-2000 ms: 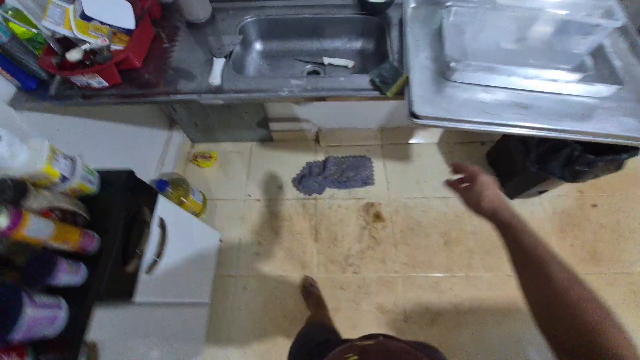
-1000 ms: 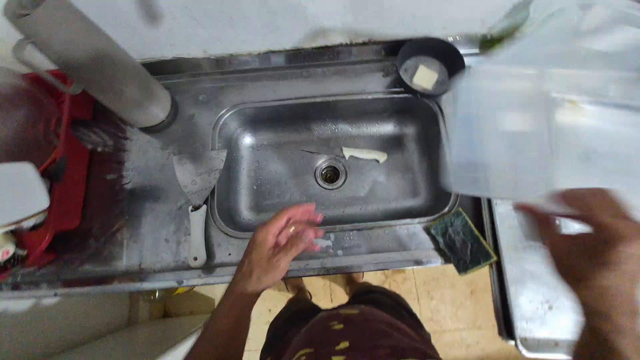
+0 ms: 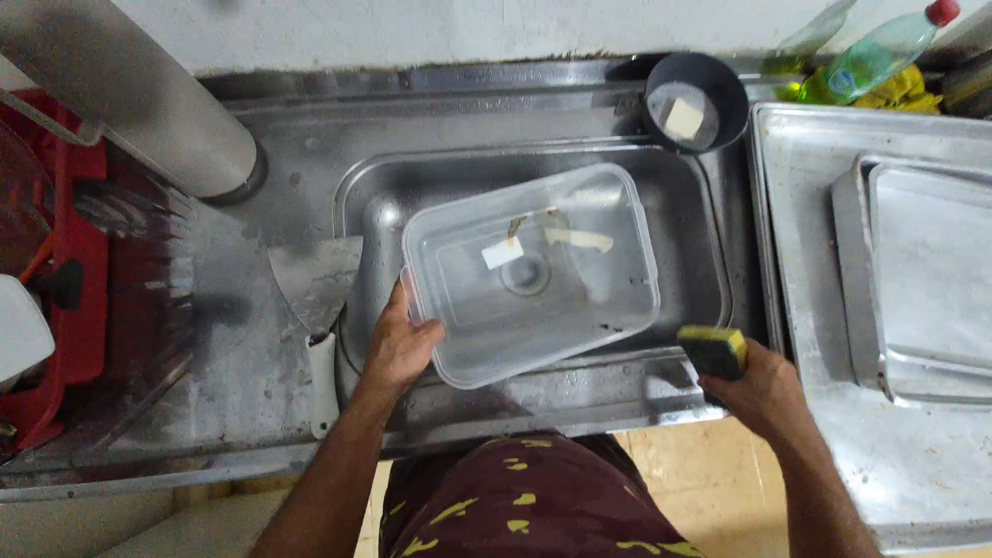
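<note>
My left hand (image 3: 403, 341) grips the left rim of a clear plastic container (image 3: 480, 318), tilted over the stainless steel sink (image 3: 701, 256). Through its bottom show the drain and a white-handled knife (image 3: 581, 239); a small white patch is on the container. In my right hand (image 3: 763, 384) is a yellow and dark green sponge (image 3: 713, 350), held at the sink's front right corner, apart from the container. A wide scraper (image 3: 318, 283) with a white handle lies left of the sink. Behind the right corner stands a dark round bowl (image 3: 696, 101) holding a pale block.
Metal trays (image 3: 821, 310) lie on the right. A green plastic bottle (image 3: 880, 58) with a red cap leans at the back right, near a yellow cloth (image 3: 903, 89). On the left are a tall grey cylindrical vessel (image 3: 170, 101) and a red rack (image 3: 81, 287) with items.
The container has moved left from over the trays to over the sink, and my left hand has taken hold of its rim. My right hand has picked up the sponge from the counter's front edge.
</note>
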